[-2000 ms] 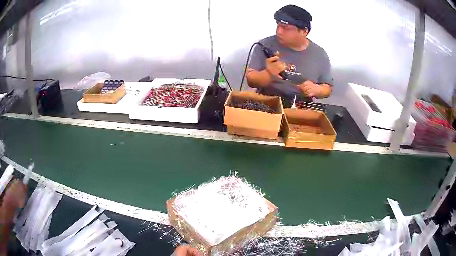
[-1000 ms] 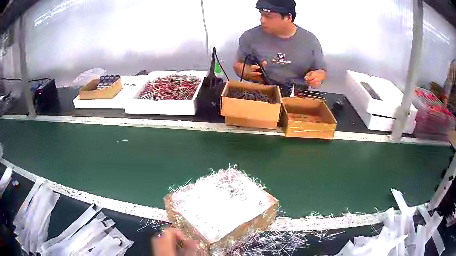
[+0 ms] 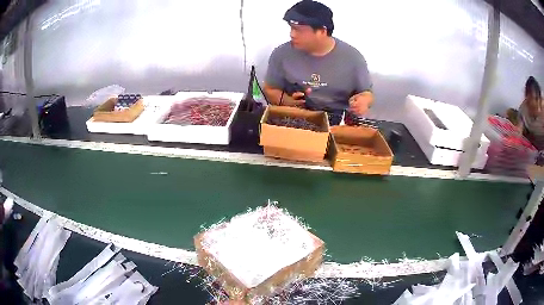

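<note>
The near carton (image 3: 286,277) is tan with a white top (image 3: 256,247) and stands at the bottom middle, one corner towards me. Fine whitish strands (image 3: 322,291), some reddish, cling to its edges and lie tangled around it. White strips lie in fanned piles at the lower left (image 3: 101,283) and lower right (image 3: 447,292). My left hand is not in view. A small skin-toned patch at the bottom edge below the carton may be fingertips of my right hand; it is too cut off and blurred to tell.
A green belt (image 3: 149,193) runs across beyond the carton. Opposite, a person (image 3: 319,71) stands behind two open tan cartons (image 3: 295,143). A white tray (image 3: 188,136) of red-and-silver parts stands left; white foam boxes (image 3: 441,137) stand right. Another person (image 3: 531,110) shows at far right.
The hand at the carton's lower left has withdrawn; the hand earlier at the far left is gone. The person opposite has lowered the dark tool. Another person appears at far right.
</note>
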